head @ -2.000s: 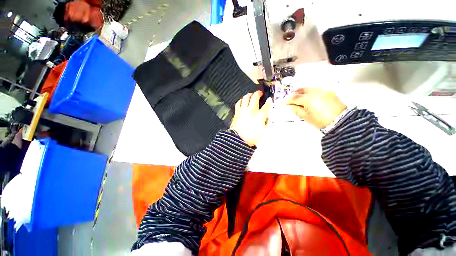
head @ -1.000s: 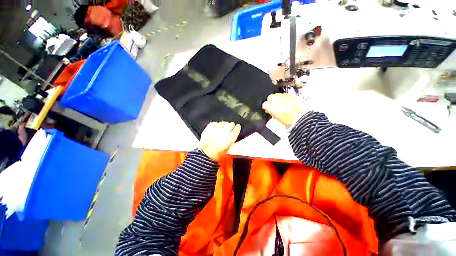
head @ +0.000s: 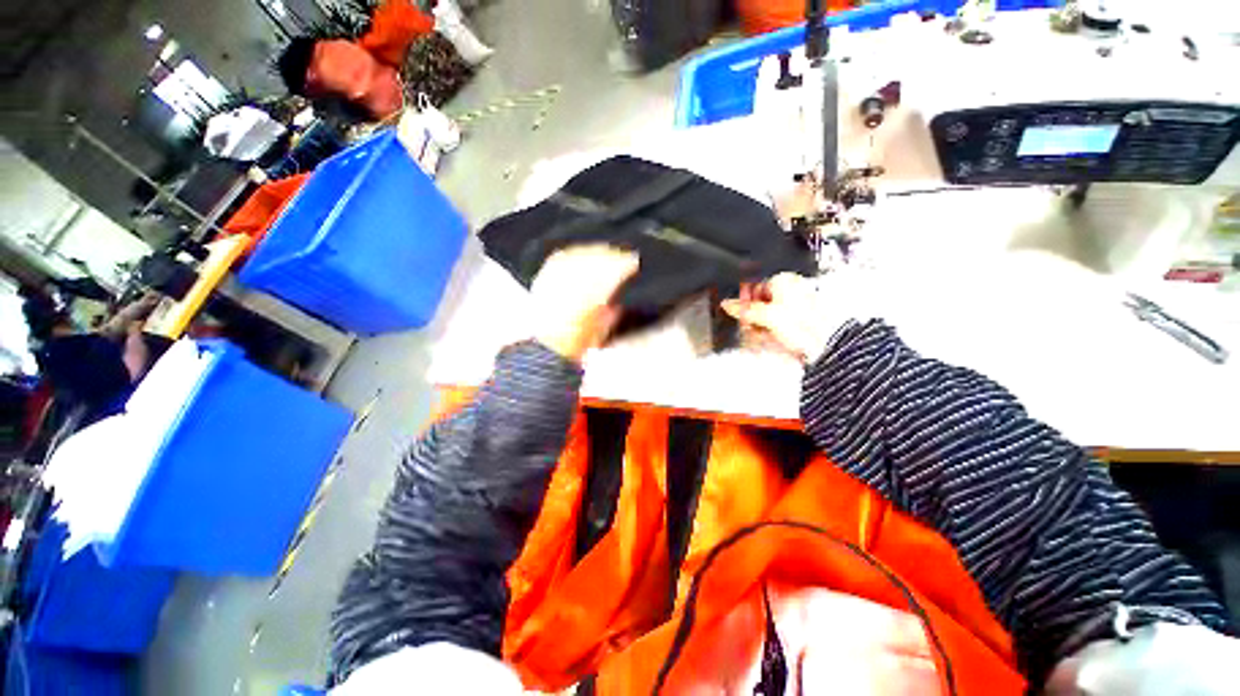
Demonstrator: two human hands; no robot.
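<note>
The black back panel lies on the white sewing table, bent and blurred, with its right corner beside the presser foot and needle. Faint camouflage patches show on its face. My left hand is on the panel's near left edge, blurred; whether its fingers grip the edge is hard to tell. My right hand holds the panel's near right edge by a short dark tab, just in front of the needle. The fingertips are partly blurred.
The white sewing machine's control panel is at the upper right. Thread snips lie on the table at the right. Blue bins stand on the left, another behind the table. Orange fabric covers my lap.
The panel has turned from the needle to lie flat, then bent upward at its near side. My left hand has moved from the needle to the panel's left part. My right hand took the near right edge.
</note>
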